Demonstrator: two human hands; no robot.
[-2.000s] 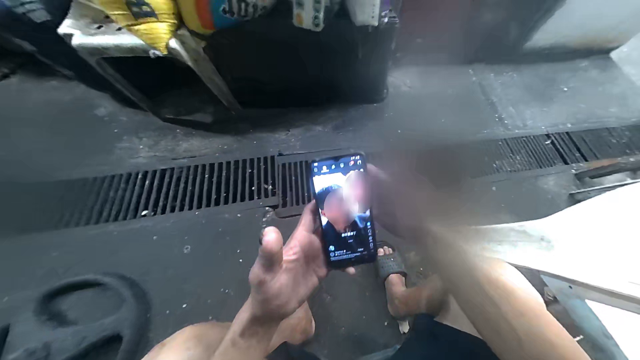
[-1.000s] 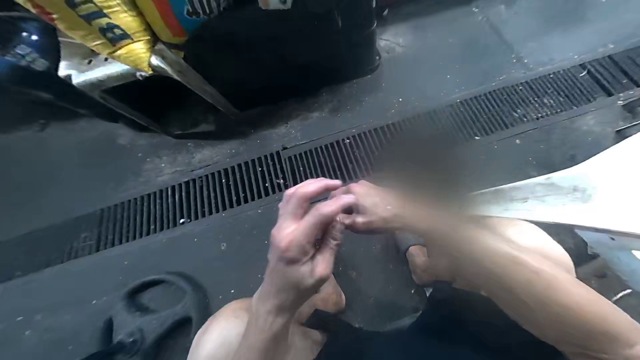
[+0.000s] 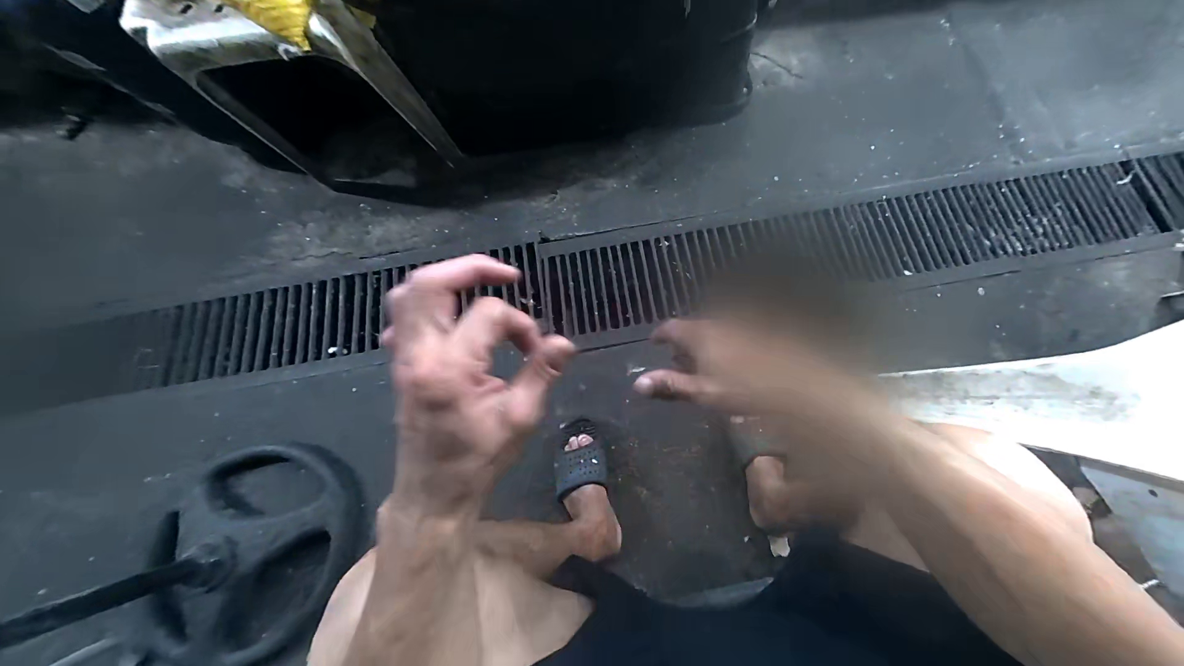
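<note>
My left hand point(image 3: 467, 379) is raised near the middle of the head view, with its fingers curled and spaced and nothing between them. To its right, my right hand point(image 3: 712, 361) points toward it, thumb and fingers apart, holding nothing that I can see; part of it is blurred. The two hands do not touch. Beyond and beneath them runs a slotted floor drain grate point(image 3: 610, 287). Below, a foot in a grey slide sandal point(image 3: 581, 465) rests on the dark floor. No phone shows in this frame.
A black handwheel point(image 3: 277, 536) on a shaft stands at lower left. At the top are a worn white stool point(image 3: 222, 46) with a yellow bag point(image 3: 282, 17) on it and a large black container point(image 3: 573, 74). A white panel point(image 3: 1110, 398) juts in at the right.
Two seconds ago my left hand held a lit smartphone; it is gone from view. One second ago my hands were together, and now they are apart.
</note>
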